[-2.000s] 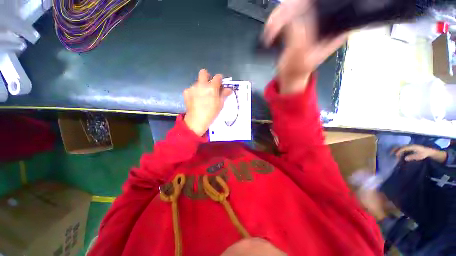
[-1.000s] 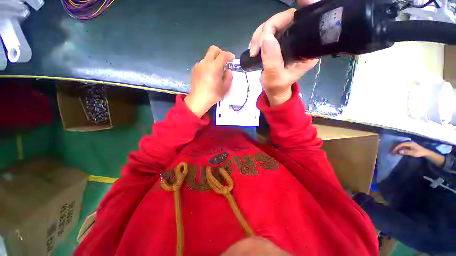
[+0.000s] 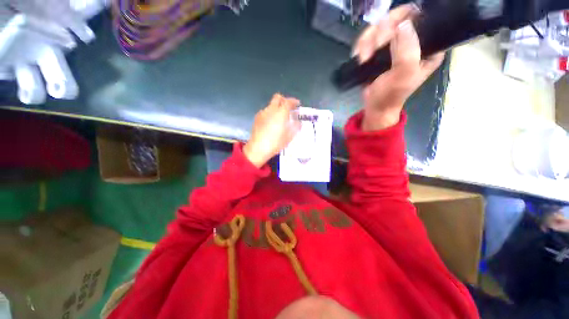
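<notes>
The open white housing (image 3: 316, 152) lies at the bench edge near my chest, with a dark wire curve and a small dark part inside its far end. My left hand (image 3: 274, 128) grips its upper left side. My right hand (image 3: 399, 62) holds the black electric screwdriver (image 3: 446, 28) up and to the right. The screwdriver's dark tip points left over the mat, apart from the housing. The screwdriver and right hand are slightly blurred.
A looped wire bundle (image 3: 153, 31) lies at the back left, beside piled white brackets (image 3: 37, 59). A grey-white box (image 3: 334, 22) stands at the back. White units with red spots (image 3: 539, 53) are at right. Cartons (image 3: 446, 224) stand below the bench. Another person's dark sleeve shows lower right.
The screwdriver in my right hand has moved off the housing, rightward. My left hand still holds the housing. The view has shifted, so the wire bundle and brackets show more.
</notes>
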